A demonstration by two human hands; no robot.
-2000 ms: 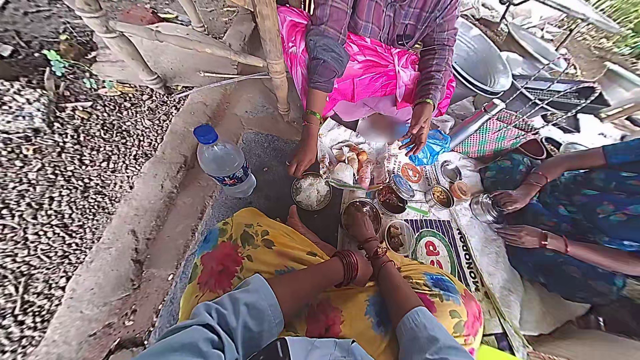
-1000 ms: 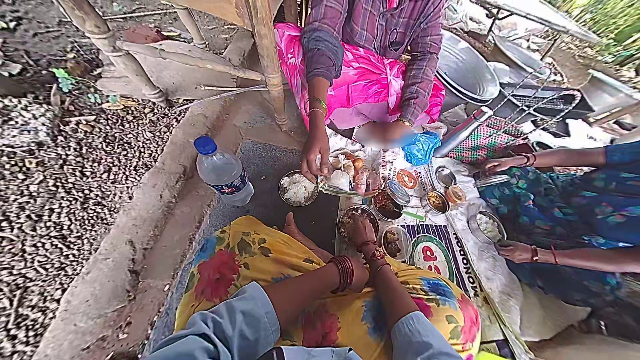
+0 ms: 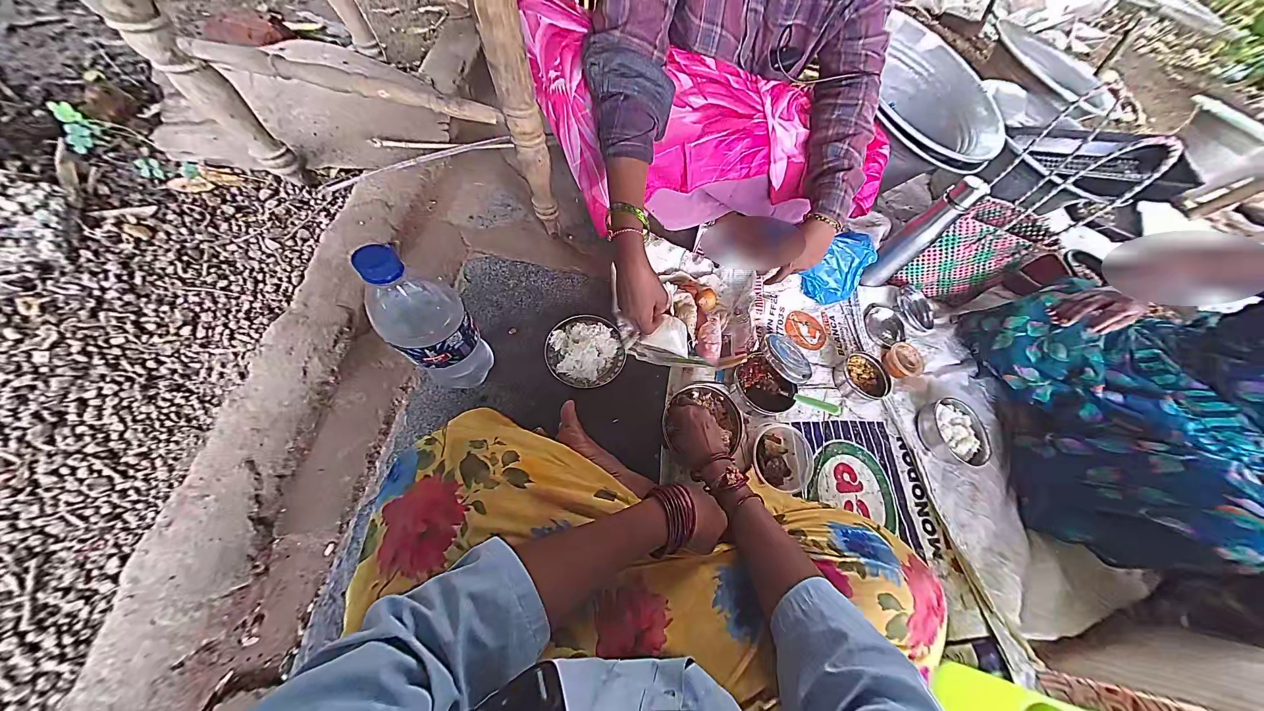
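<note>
My right hand [image 3: 697, 434] is down in a steel bowl of food [image 3: 732, 407], its fingers hidden among the food. My left hand [image 3: 699, 523] rests on my lap against my right wrist, its fingers mostly hidden. Close to the bowl are a clear plastic tub with dark food [image 3: 783, 457] and a steel container of red-brown food [image 3: 760, 385] with a lid leaning at it. A steel bowl of white rice [image 3: 585, 352] stands on the dark mat, near a co-worker's hand [image 3: 644, 296] that touches a clear plastic bag [image 3: 671, 341].
A water bottle with a blue cap [image 3: 423, 316] stands at the left by a concrete ledge [image 3: 247, 434]. Another bowl of rice [image 3: 956, 433] is near the person at the right. A steel flask [image 3: 925, 232], a blue plastic bag [image 3: 837, 267] and large metal basins [image 3: 938, 94] lie beyond.
The person at the right has let go of the rice bowl and drawn the hands back. The person opposite has moved a hand from the near rice bowl to the plastic bag. My hands have hardly moved.
</note>
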